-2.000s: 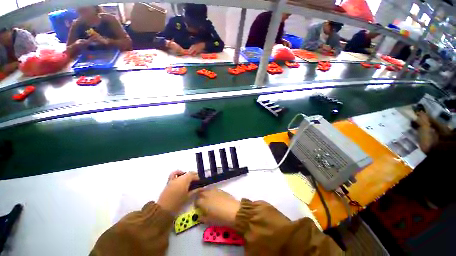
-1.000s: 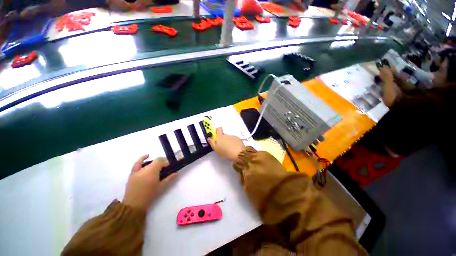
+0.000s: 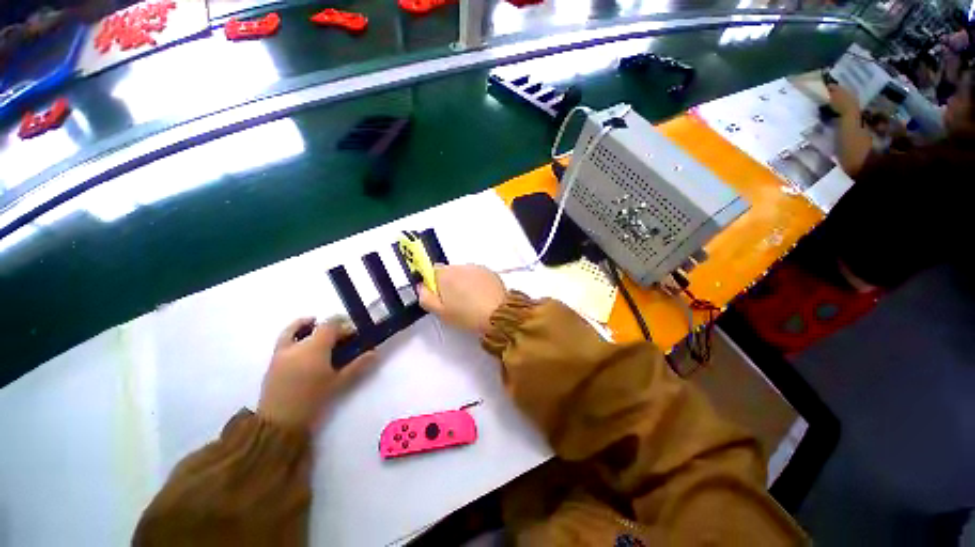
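Observation:
A black charging dock [image 3: 376, 332] with several upright blades stands on the white bench. My left hand [image 3: 305, 369] grips its left end. My right hand [image 3: 462, 299] holds the yellow controller [image 3: 418, 261] upright at one of the right-hand blades, in front of the rightmost one. Whether it is seated on the blade cannot be told. The pink controller [image 3: 428, 433] lies flat on the bench nearer to me, with a short dark strap at its upper right. A white cable [image 3: 560, 214] runs from the grey box towards the dock's right end.
The grey vented box [image 3: 654, 198] stands on an orange mat [image 3: 764, 219] at right, with a black flat lump [image 3: 542, 227] and thin red and black leads beside it. The green conveyor [image 3: 310, 198] carries black docks. Another person's arm [image 3: 852, 128] is at upper right.
My right hand has lifted the yellow controller from the bench to the dock, then shifted it left from the rightmost blade. My left hand stays on the dock's left end. The view has tilted down.

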